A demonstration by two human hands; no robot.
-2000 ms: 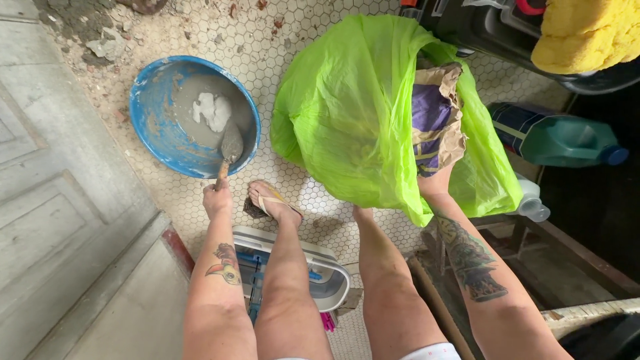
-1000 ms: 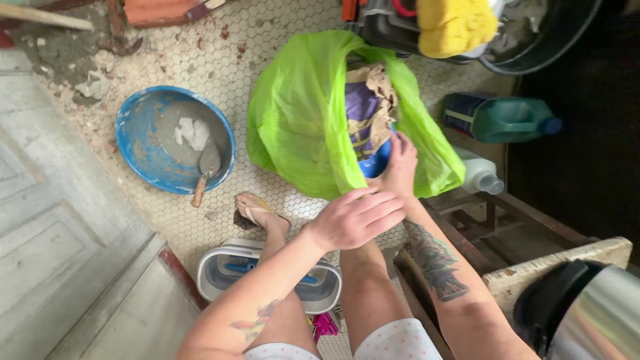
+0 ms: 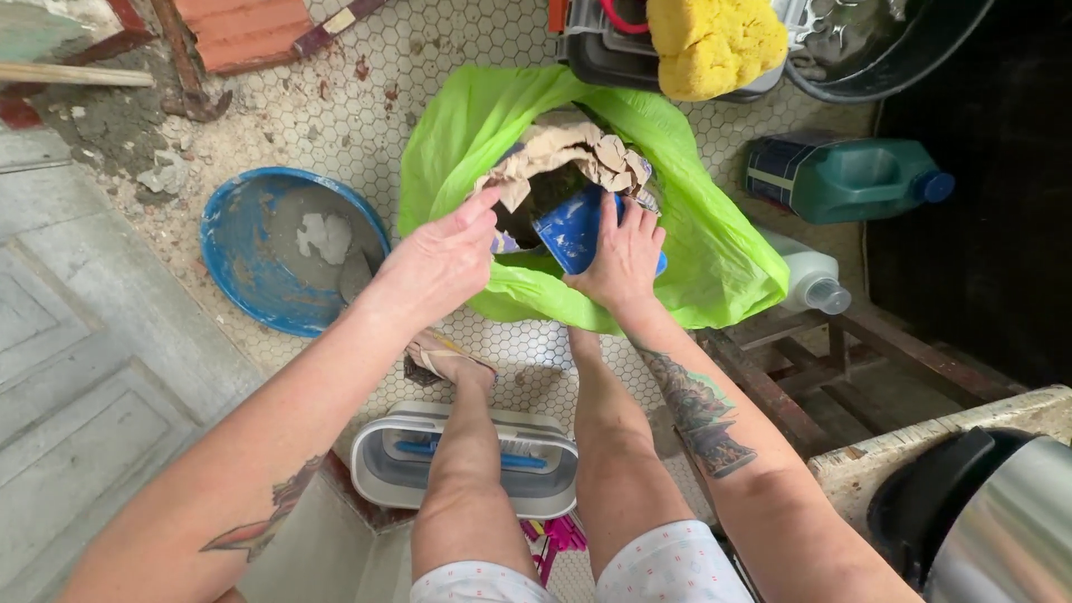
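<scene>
A green plastic bag (image 3: 452, 142) stands on the tiled floor around a torn paper sack (image 3: 578, 142) with a crumpled rim. My right hand (image 3: 624, 255) grips a blue plastic scoop or container (image 3: 574, 230), smeared with pale residue, at the sack's mouth. My left hand (image 3: 444, 268) pinches the left side of the sack's rim between thumb and fingers. Left of the bag is a blue basin (image 3: 243, 285) with grey mortar (image 3: 285, 226) and a whitish lump (image 3: 325, 237) in it. The blade of a trowel (image 3: 355, 275) rests there, its handle hidden behind my left forearm.
A grey-white bucket (image 3: 465, 502) stands between my legs. To the right lie a green jug (image 3: 863, 180) and a translucent bottle (image 3: 808, 272). A yellow sponge (image 3: 720, 42) sits on a toolbox beside a black tub (image 3: 904, 75). A hammer (image 3: 194, 100) and terracotta tiles (image 3: 243, 33) are at upper left.
My left hand has let go of the trowel handle and moved over to the sack. The blue scoop or container, partly seen one second ago, now shows more clearly in my right hand.
</scene>
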